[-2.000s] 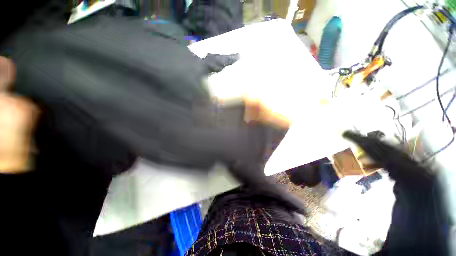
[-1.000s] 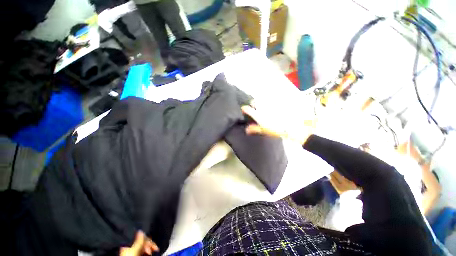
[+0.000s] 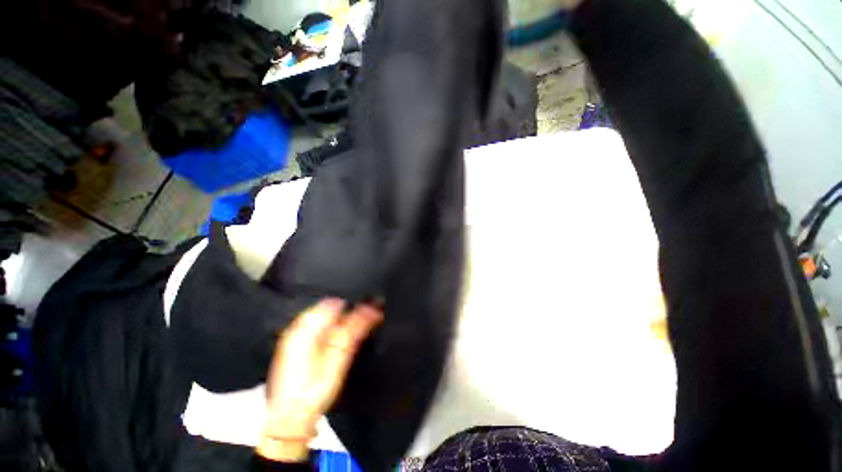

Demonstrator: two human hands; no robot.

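Observation:
A black garment (image 3: 406, 203) hangs raised in a long fold from the top edge of the view down to the front of the white pressing table (image 3: 563, 277). More of its cloth lies over the table's left part. My left hand (image 3: 314, 364) is at the middle of the garment, with its fingers closed on the cloth; the fingertips are partly hidden and slightly blurred. My right arm, in a black sleeve, reaches up along the right side. My right hand is beyond the top edge, out of view.
A blue bin (image 3: 235, 152) with black clothing on it stands beyond the table at the upper left. A small white table (image 3: 309, 55) with items is at the back. Black cloth (image 3: 102, 341) hangs at the left. Part of an orange-coloured item (image 3: 812, 266) shows at the right edge.
The garment has been lifted upright from the table. My right arm has swung up and its hand has left the view. My left hand has moved up onto the cloth. The view has turned left.

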